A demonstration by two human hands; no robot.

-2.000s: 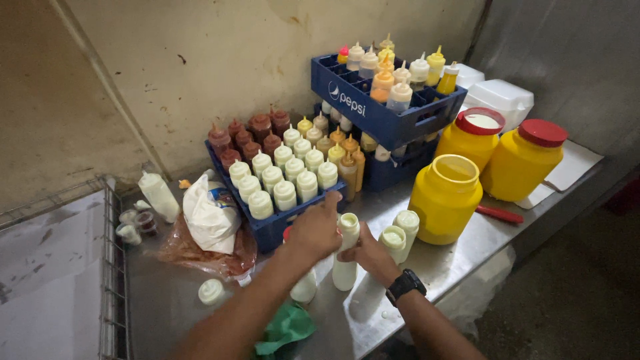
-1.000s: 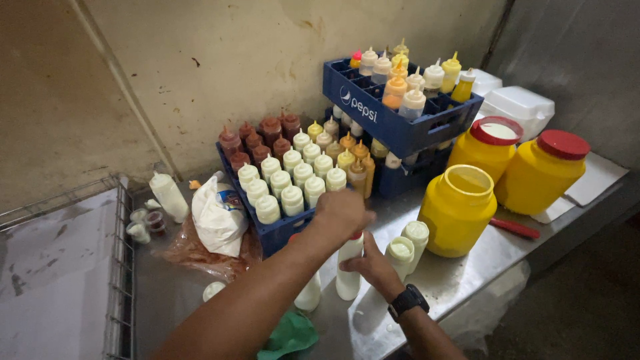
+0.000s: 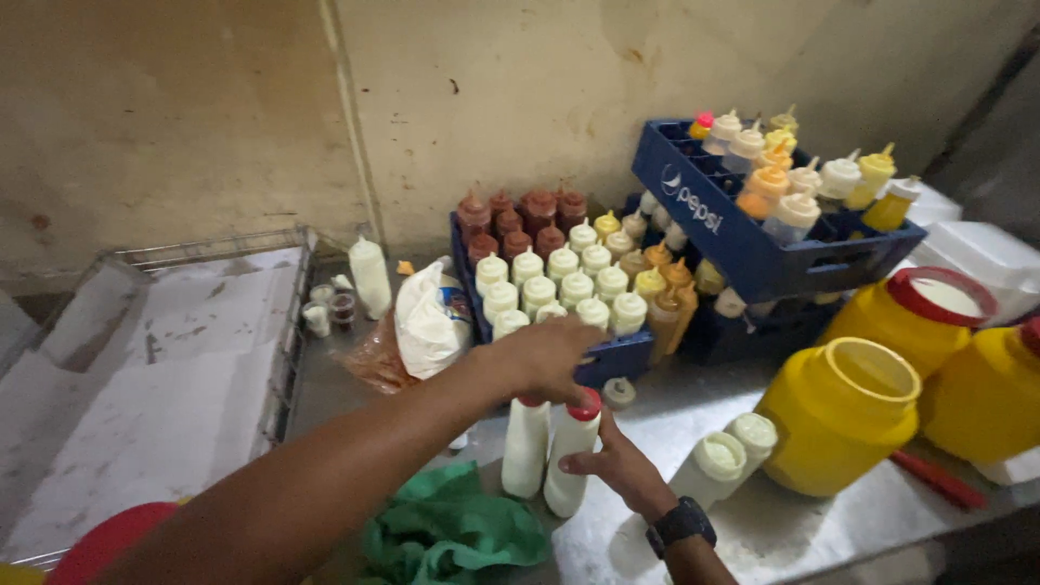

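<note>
A white squeeze bottle with a red cap [image 3: 573,463] stands on the steel table, and my right hand [image 3: 621,467], with a black watch at the wrist, is around its side. My left hand [image 3: 540,361] is over the top, its thumb at the red cap; whether its fingers grip the cap cannot be told. Another filled bottle [image 3: 526,451] with a red cap stands just left. Two uncapped bottles [image 3: 721,457] are to the right, beside an open yellow plastic jar [image 3: 845,414]. A pale nozzle cap [image 3: 619,393] lies beyond my hands.
Behind is a blue crate [image 3: 613,357] of sauce bottles; a Pepsi crate [image 3: 731,252] sits stacked at right. A green cloth [image 3: 455,528] lies in front. A white bag [image 3: 431,321], a wire rack [image 3: 284,390] and small cups [image 3: 317,318] are left; a red-handled tool [image 3: 938,479] lies right.
Two seconds ago the bottle between my hands was uncapped; now a red cap is on it. My left hand has come over its top. The view has shifted.
</note>
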